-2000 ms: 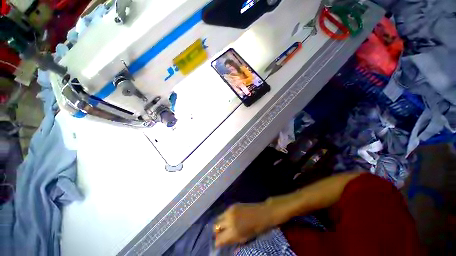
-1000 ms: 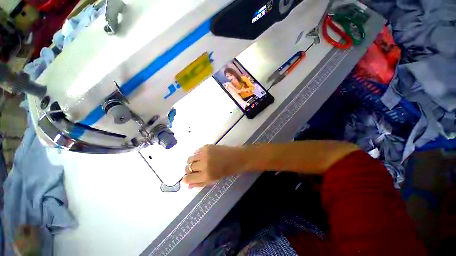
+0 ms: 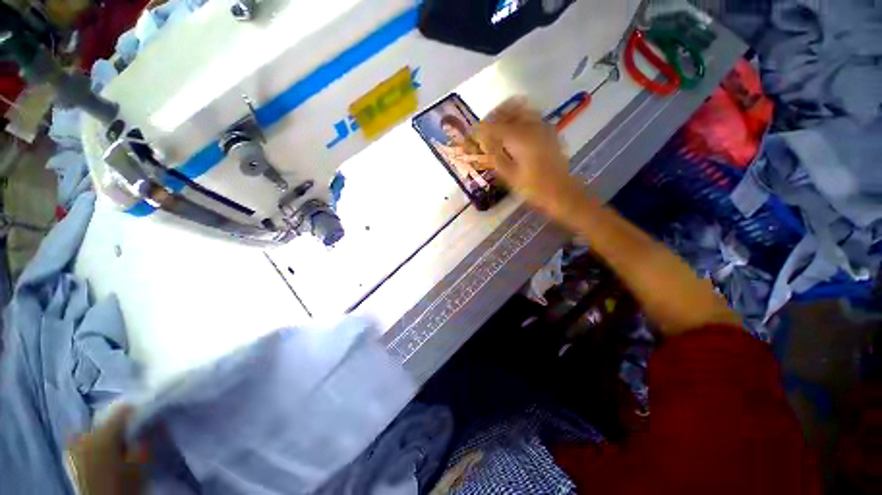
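A light blue garment piece [image 3: 280, 401] lies over the front left of the white machine table, blurred, and hangs over its edge. My left hand [image 3: 104, 454] is at its left end, at the bottom left, blurred and partly hidden, gripping the cloth. My right hand [image 3: 517, 150] is over the right side of the smartphone [image 3: 450, 145], fingers bent and blurred; whether it touches the phone I cannot tell. The phone screen is lit. The presser foot area [image 3: 314, 224] under the machine head [image 3: 203, 106] has no cloth under it.
An orange-handled tool [image 3: 573, 111] lies right of my right hand. Red-handled scissors [image 3: 650, 63] and green loops [image 3: 689, 58] lie at the far right. A ruler strip [image 3: 464, 295] runs along the front edge. Blue cloth [image 3: 58, 348] is heaped at left; a blue basket [image 3: 720, 193] stands at right.
My right hand has moved from the lap, across the bed's front corner, up to the phone. My left hand has brought the light blue piece in from the left onto the table front.
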